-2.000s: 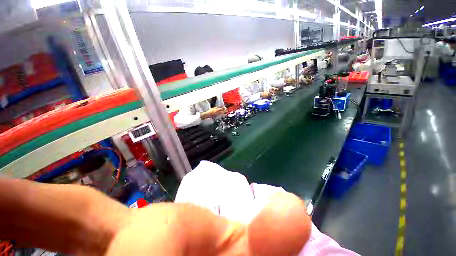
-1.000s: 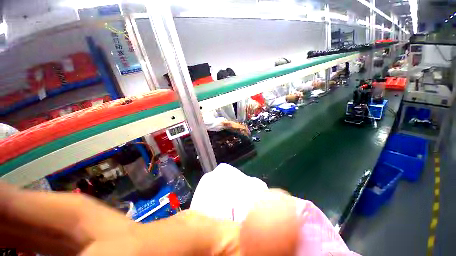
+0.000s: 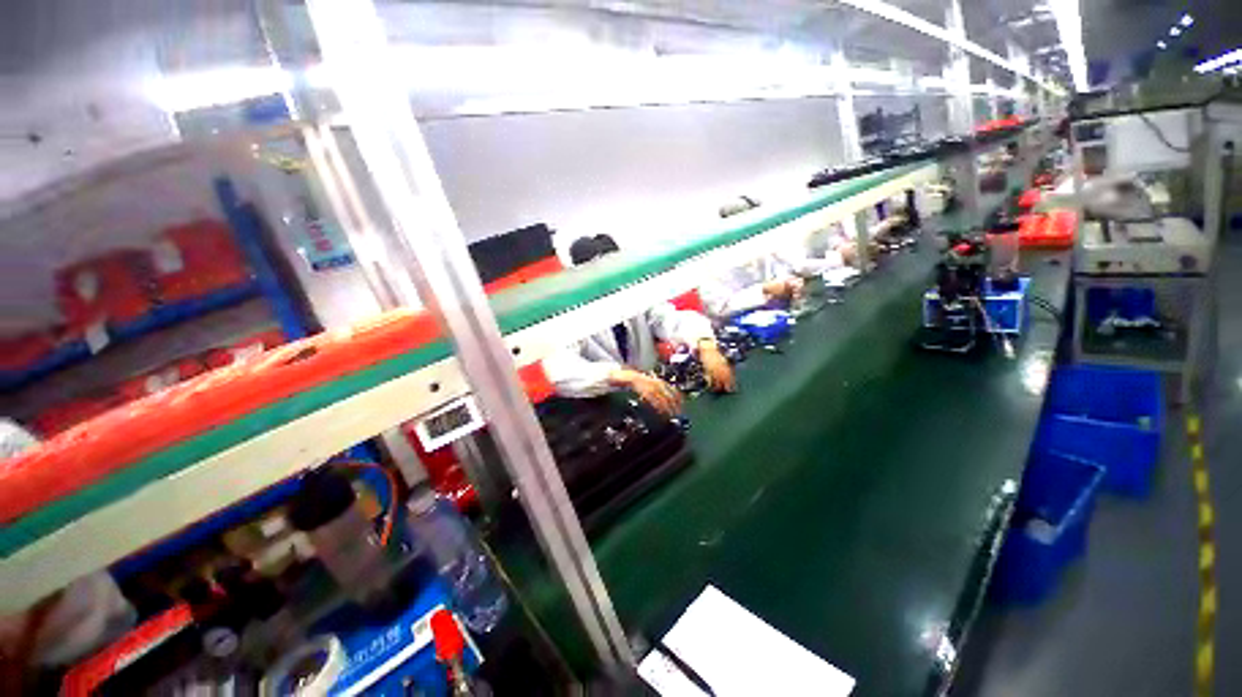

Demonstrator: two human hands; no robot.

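Observation:
Neither of my hands is in the picture. Nearest in front of me, a white record sheet (image 3: 763, 651) lies on the green bench at the bottom edge, with a thin dark pen (image 3: 685, 670) on its left part. Left of it stands the red grip of a toggle clamp (image 3: 447, 635), its lower part cut off by the edge. Behind the grip is a blue-and-white instrument (image 3: 395, 656) with a white tape roll (image 3: 303, 667) at its left. A clear bottle (image 3: 460, 561) stands behind the instrument.
A metal post (image 3: 470, 327) rises left of the sheet, under the long shelf (image 3: 368, 375). A black parts tray (image 3: 620, 463) lies across the bench, with another person's hands (image 3: 681, 381) beside it. Blue bins (image 3: 1103, 422) stand right of the bench.
The large blurred bare hand and the pale pink-white sleeve in the foreground have left the picture. The sheet, pen and tape roll now show. The view has shifted.

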